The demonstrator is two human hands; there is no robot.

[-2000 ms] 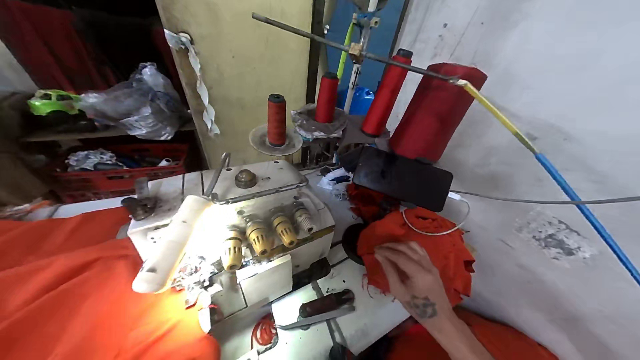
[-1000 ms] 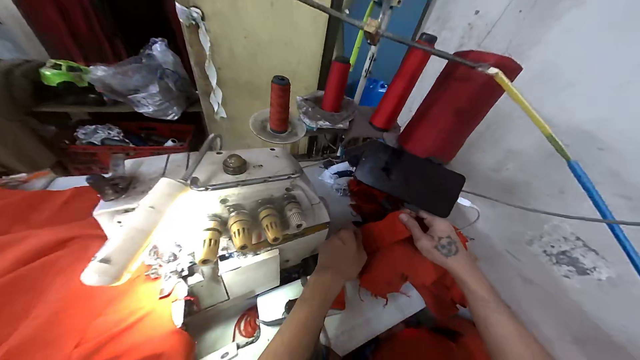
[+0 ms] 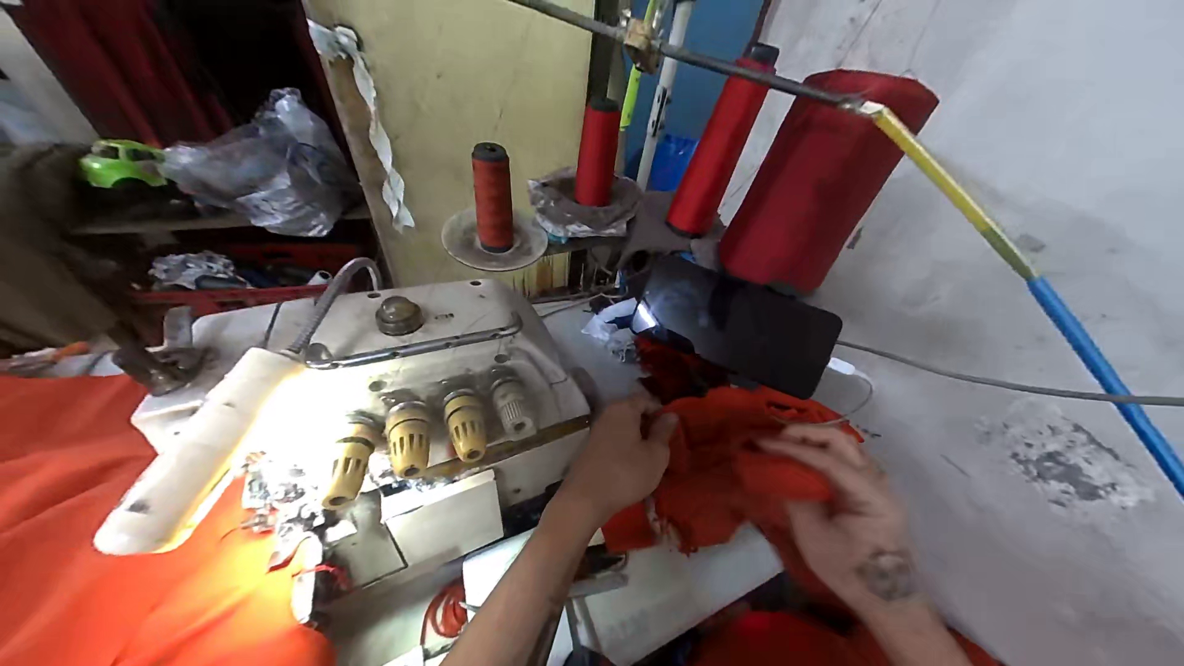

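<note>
Bunched red fabric pieces (image 3: 712, 472) lie at the right of a white overlock sewing machine (image 3: 462, 324). My left hand (image 3: 622, 458) touches their left edge with bent fingers; its fingertips are partly hidden, so its grip is unclear. My right hand (image 3: 842, 499) holds a fold of the red fabric between thumb and fingers. Behind the pieces a black smartphone (image 3: 740, 324) leans, with a white cable by its right end. A lit white lamp (image 3: 199, 453) shines on the machine's yellow tension knobs (image 3: 408, 435). Orange-red cloth (image 3: 74, 518) spreads at the left.
Thread cones (image 3: 493, 199) and a large dark red roll (image 3: 828, 180) stand behind the machine. A metal rod with a yellow and blue end (image 3: 1073, 324) crosses the upper right, before the wall. Scissors-like metal tools lie near the front, partly hidden. A shelf holds plastic bags (image 3: 268, 166).
My left hand has come into view and reached the fabric's left side. My right hand, near the phone's lower edge one second ago, is now lower, on the fabric, which has been spread out.
</note>
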